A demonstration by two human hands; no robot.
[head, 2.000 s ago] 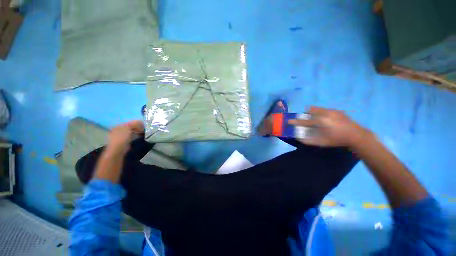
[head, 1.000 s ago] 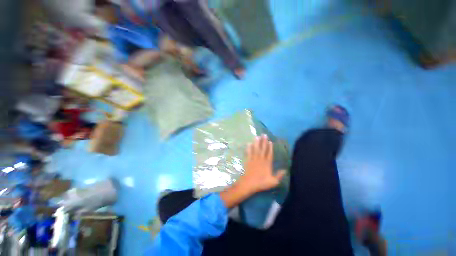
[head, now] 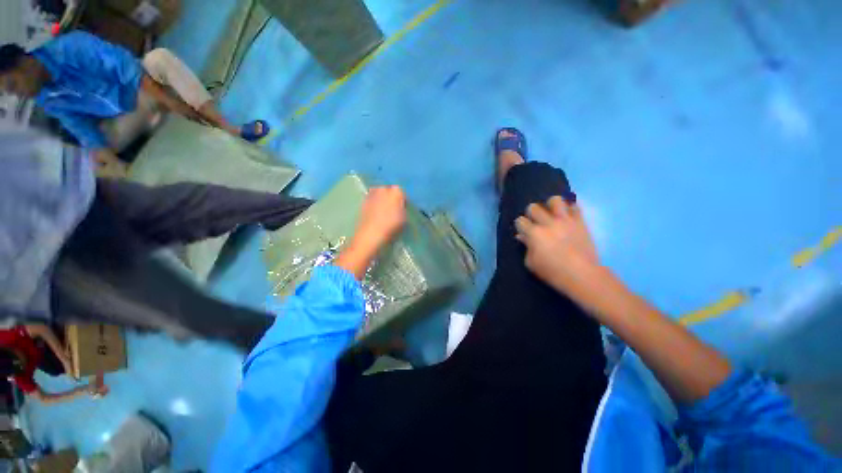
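A green wrapped parcel [head: 429, 268] with shiny clear tape on its upper face stands tilted in view between my legs. My left hand [head: 377, 222] is over the parcel with its fingers curled; whether it grips the bag cannot be told. My right hand [head: 559, 240] is over my right knee with bent fingers slightly apart and nothing visible in it. No tape dispenser shows.
A person in grey trousers [head: 185, 208] is close at the left, beside the parcel. Another person in blue [head: 97, 78] sits behind, near a green bag [head: 208, 157]. A brown carton [head: 97, 348] is at lower left.
The view has swung. My left hand has gone from flat on the parcel to curled fingers. My right hand, earlier low at the side, is now at the knee. A person has come close at left.
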